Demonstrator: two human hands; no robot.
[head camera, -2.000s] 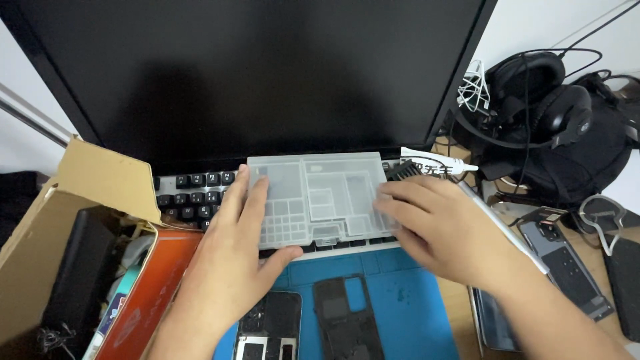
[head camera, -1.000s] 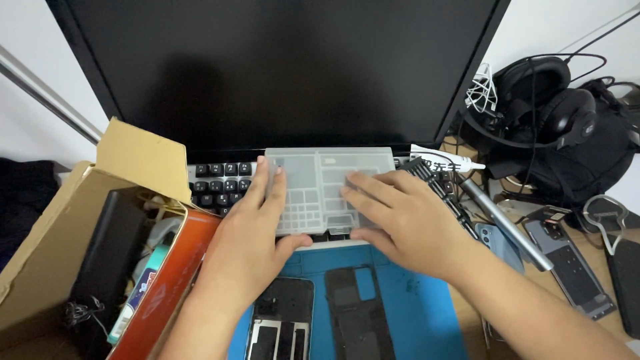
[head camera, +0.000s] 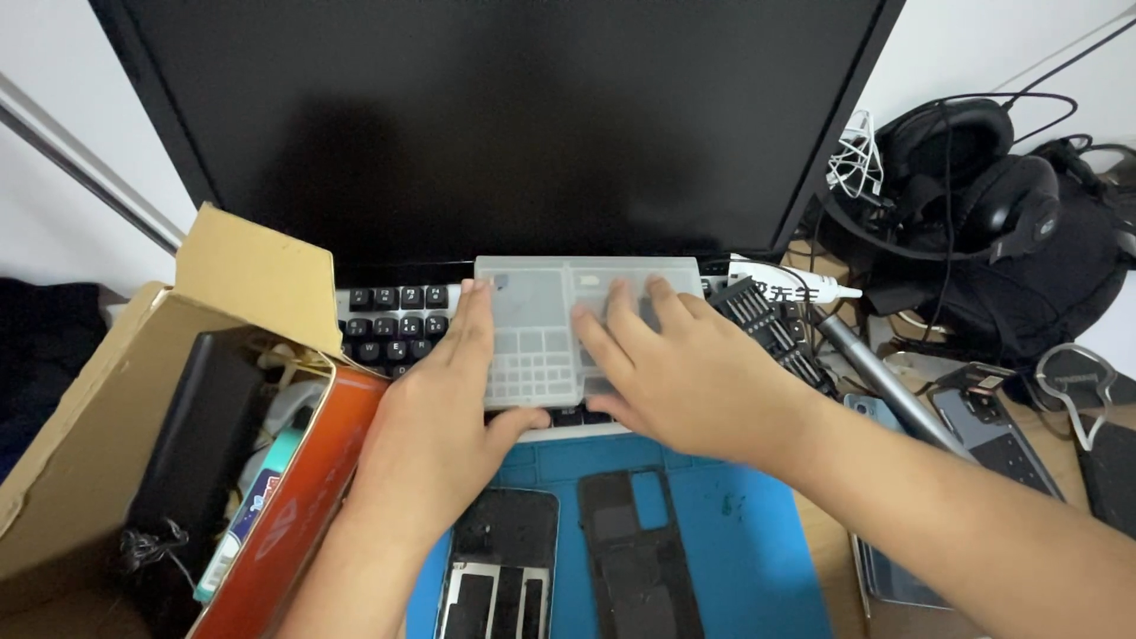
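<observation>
A translucent plastic compartment box (head camera: 531, 306) lies on the black-keyed keyboard (head camera: 399, 324), just below the monitor. At the box's left edge rests my left hand (head camera: 435, 417), fingertips against its side and thumb near its lower edge. My right hand (head camera: 701, 373) lies over the right half, fingers spread on the surface and hiding part of the compartments. Below both hands, on a blue work mat (head camera: 745, 541), are an opened phone body (head camera: 501, 550) and a dark phone back cover (head camera: 635, 559) with a camera cutout.
An open cardboard box (head camera: 257, 275) with an orange side stands at left, holding mixed items. To the right are a black bit set (head camera: 768, 328), a white tube (head camera: 790, 282), a grey metal rod (head camera: 892, 390), phones (head camera: 1003, 430) and headphones (head camera: 1003, 195). The monitor (head camera: 515, 133) fills the back.
My right hand has moved from the box's right edge onto its surface. The left hand remains at the left side.
</observation>
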